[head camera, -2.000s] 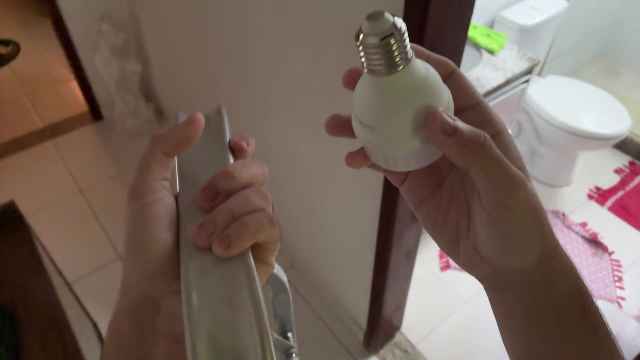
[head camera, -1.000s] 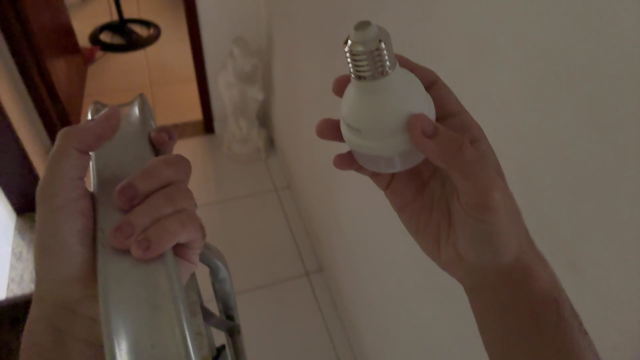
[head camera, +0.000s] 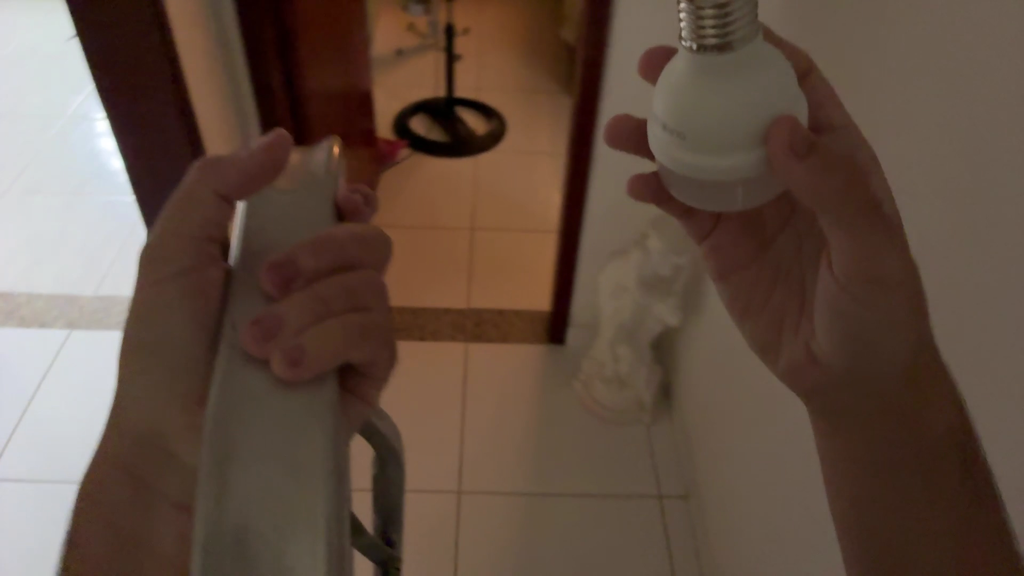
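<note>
My right hand holds a white LED light bulb at the upper right, its metal screw base up and partly cut off by the top edge of the view. The thumb presses on the near side and the fingers reach behind it. At the left, my left hand grips a grey metal rail, thumb near its top end and fingers wrapped over its face. A curved grey metal tube shows just right of the rail, below the fingers. The rail's lower end is out of view.
Beyond the hands lies a white tiled floor. A pale figurine stands by the wall at the right. Past an open doorway with a dark red wooden frame stands a black round-based stand.
The view has swung left, away from the bathroom with the toilet, towards the doorway. Both hands keep their hold on the bulb and the rail.
</note>
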